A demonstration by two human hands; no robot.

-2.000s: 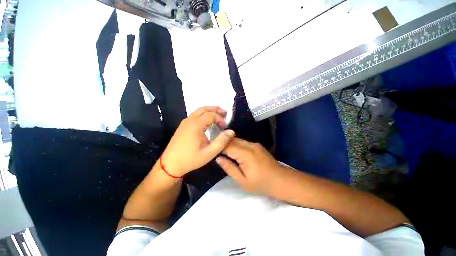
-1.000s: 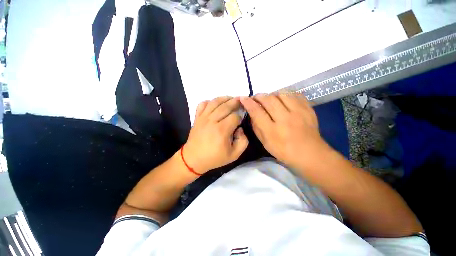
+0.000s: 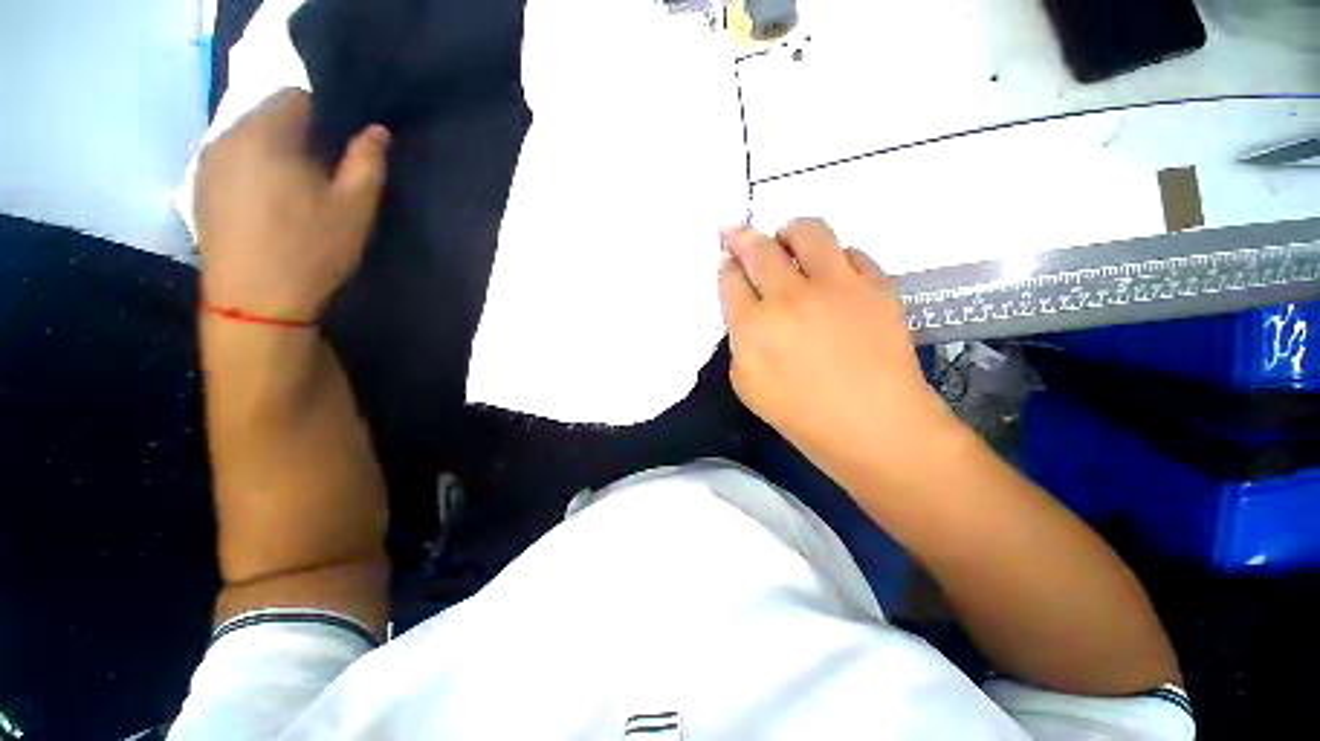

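Note:
The white pocketing (image 3: 608,246) lies flat over the black garment panel (image 3: 420,217), its curved end near my lap. My right hand (image 3: 818,311) pinches the right-hand seam edge of the cloth between thumb and fingers, beside the front of the table. My left hand (image 3: 282,188) lies at the far left on the black panel and a white cloth piece (image 3: 265,58), thumb spread away from the fingers. Whether its fingertips grip the cloth cannot be told. The needle area is cut off at the top edge.
A smartphone (image 3: 1126,32) lies on the machine bed at the upper right. A tape patch (image 3: 1181,198) and the table-edge ruler (image 3: 1100,294) are at the right, with a pointed metal tool (image 3: 1285,151) near the edge. Blue bins (image 3: 1274,514) are below. Dark speckled cloth (image 3: 87,434) hangs at left.
My left hand has moved from beside my right hand to the far left. The white pocketing now shows whole down to its curved end. My right hand stays at the seam edge. The view has shifted right.

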